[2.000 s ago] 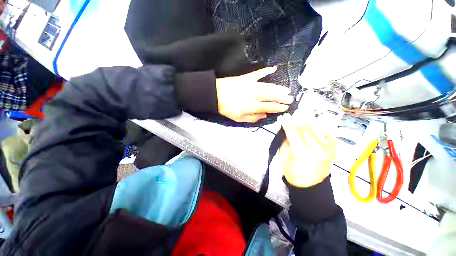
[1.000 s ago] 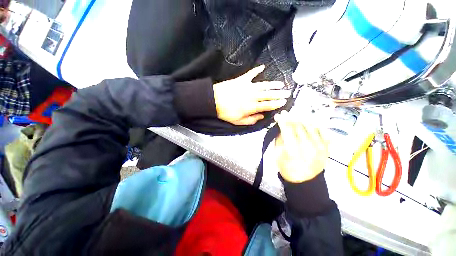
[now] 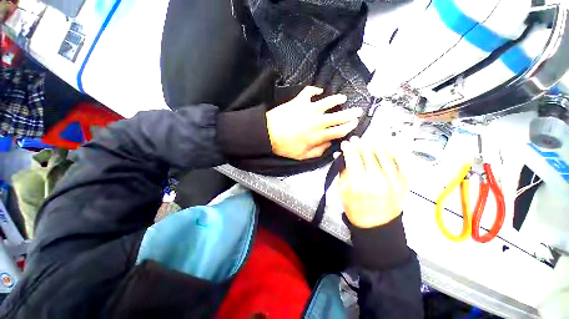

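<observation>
The dark checked fabric panel (image 3: pixel 299 47) lies on the white table, left of the needle area (image 3: pixel 399 103), joined to plain black fabric (image 3: pixel 203 62). My left hand (image 3: pixel 312 124) lies on the cloth, palm down, fingers spread and pointing at the needle area. My right hand (image 3: pixel 372 184) is on the table below the needle area, its thumb and forefinger at the narrow black tape (image 3: pixel 325 193). The tape runs from these fingertips down over the table's front edge. The fingers partly hide the grip.
Scissors with yellow and red handles (image 3: pixel 488 209) lie right of my right hand. The white sewing machine head (image 3: pixel 474 37) with a blue stripe fills the upper right. A measuring scale (image 3: pixel 274 198) runs along the front edge. A checked cloth (image 3: pixel 22 103) shows at far left.
The checked panel's upper part has shifted left and the black fabric is bunched more. My right hand has moved slightly left with the tape. My left hand's fingers have bent and spread a little.
</observation>
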